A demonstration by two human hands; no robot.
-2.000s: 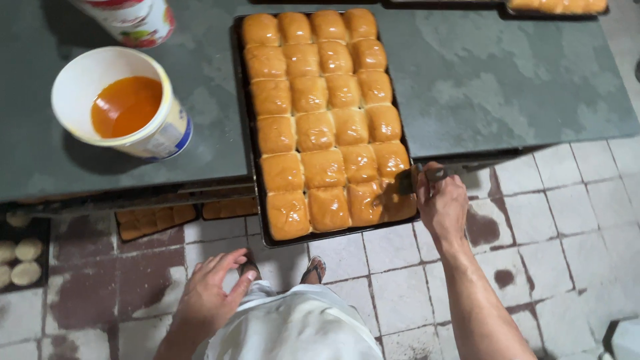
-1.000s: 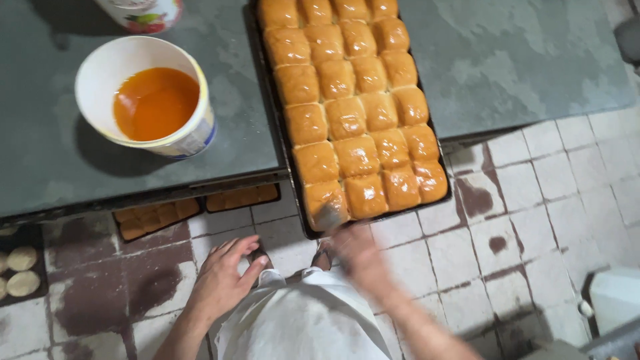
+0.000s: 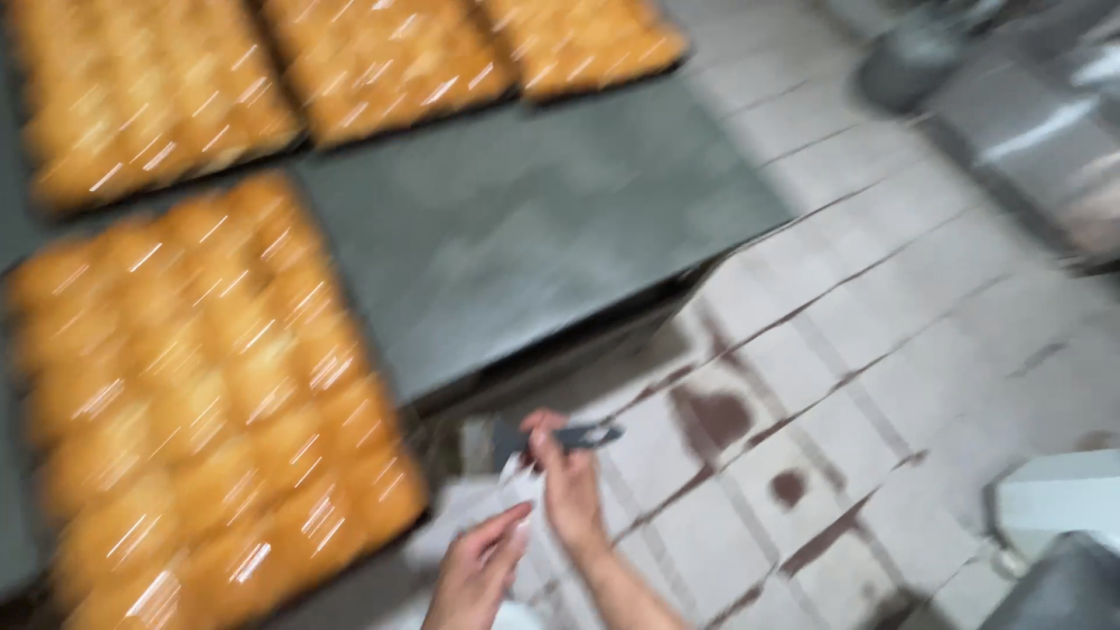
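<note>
In the blurred head view, my right hand (image 3: pixel 564 472) is closed on the handle of a brush (image 3: pixel 591 436), whose far end points right over the tiled floor. My left hand (image 3: pixel 481 560) is just to the lower left of it, fingers loosely apart, holding nothing that shows. Left of both hands a black tray of glazed bread rolls (image 3: pixel 210 402) lies on the green-grey table, its near end over the edge. The rolls are golden and shiny. Whether the brush bristles are wet cannot be told.
Several more trays of glazed rolls (image 3: pixel 385 61) lie at the back of the table (image 3: pixel 525 219). White floor tiles with dark stains (image 3: pixel 713 416) spread to the right. A pale container (image 3: pixel 1059 499) stands at lower right, and shiny wrapped or metallic things (image 3: pixel 1041 131) at upper right.
The view has swung right; the bucket of orange liquid has left it and more trays show. My right hand has moved from the tray's near end to beside it, over the floor.
</note>
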